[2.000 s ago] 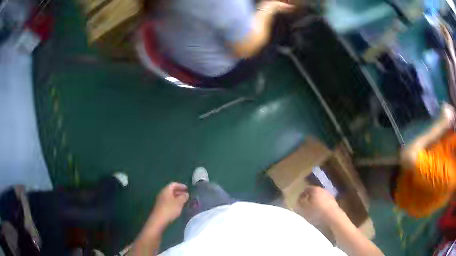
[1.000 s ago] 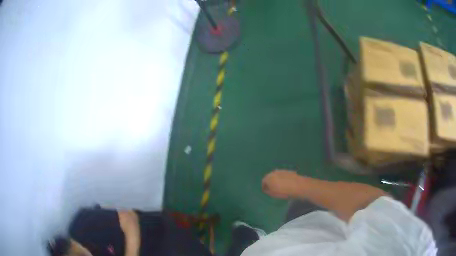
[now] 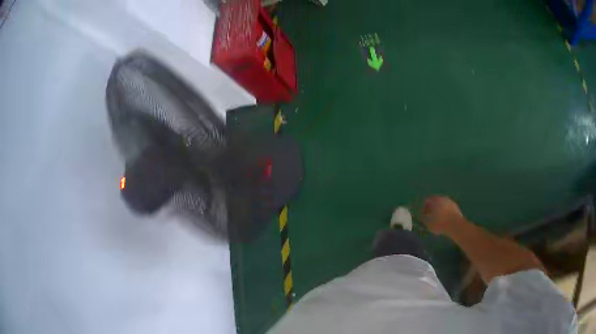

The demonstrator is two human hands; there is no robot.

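Note:
My right hand (image 3: 440, 214) hangs above the green floor at the lower right, beside my light shoe (image 3: 401, 218). It is blurred, its fingers look partly curled, and no held thing shows. How far the fingers are closed is unclear. My left hand is not in view. A large black fan (image 3: 166, 107) stands at the left; its round base (image 3: 278, 171) rests on the floor.
A red box with an open compartment (image 3: 243, 49) is at the top by the white wall (image 3: 59, 196). Yellow-black tape (image 3: 285, 251) runs along the floor. A green arrow (image 3: 374, 60) marks the floor. A dark-edged frame with cardboard-coloured pieces (image 3: 555, 244) is at lower right.
The view has moved along the floor. The carton stacks and the seated person at lower left are gone from view. The fan and red box now show. My right hand is farther right.

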